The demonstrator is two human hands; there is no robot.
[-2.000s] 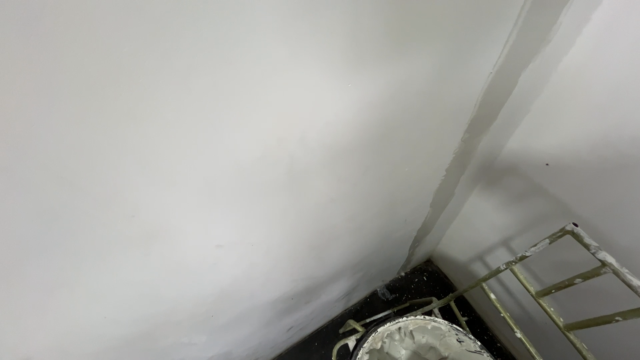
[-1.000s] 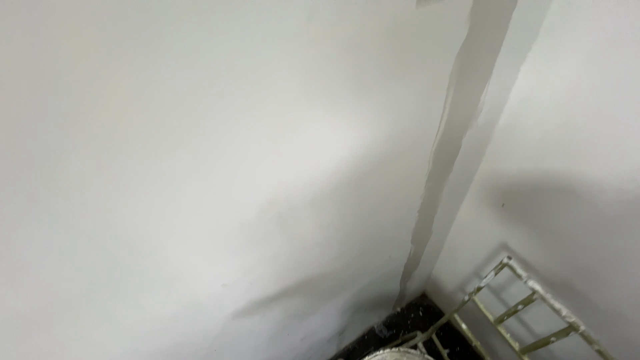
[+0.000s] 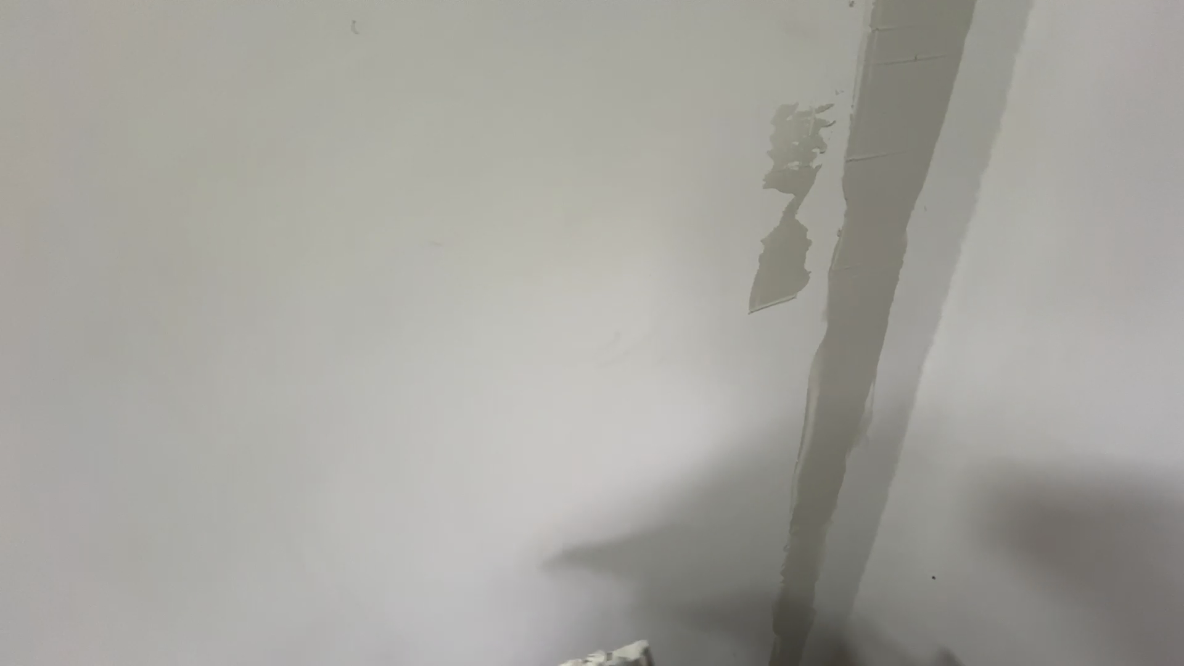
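Neither my left hand nor my right hand shows in the head view. A long strip of grey filler point(image 3: 869, 250) runs down the corner between two pale walls, wide at the top and narrow near the bottom. To its left, a ragged smaller patch of the same grey coating point(image 3: 784, 250) lies on the left wall point(image 3: 370, 324). At the bottom edge pokes up the tip of something crusted with white compound point(image 3: 615, 655); what it belongs to is hidden below the frame.
The right wall point(image 3: 1091, 324) meets the left one at the filled corner. Soft shadows fall on both walls in the lower part. A small dark speck point(image 3: 933, 577) marks the right wall.
The view has tilted up along the corner. The metal frame and the bucket of compound have left the picture, and a white-crusted tip has appeared at the bottom edge.
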